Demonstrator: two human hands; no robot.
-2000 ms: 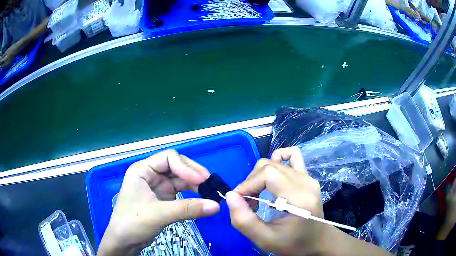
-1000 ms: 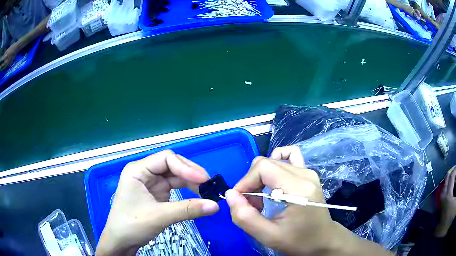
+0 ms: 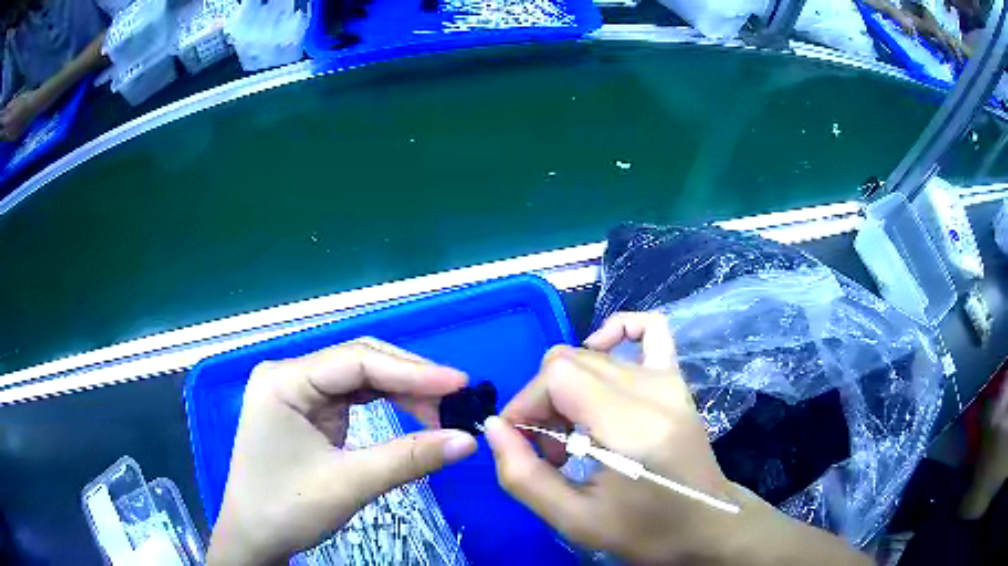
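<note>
My left hand holds a small black housing between thumb and fingers above the blue tray. My right hand pinches the fine end of a white lead against the housing's right side. A white collar sits partway along the lead, and its thicker end slants down to the right across the hand. Whether the tip is inside the housing is hidden by my fingertips. White leads lie in a clear box in the tray, partly behind my left hand.
A clear bag with black housings lies right of the tray. A clear lidded box is at lower left. The green belt runs beyond, with small white bits on it. Clear containers stand at right. Other people's arms show at the edges.
The lead's thick end now tilts further down, and its collar has shifted left. The housing has turned slightly in my left fingers. White bits on the belt have moved right.
</note>
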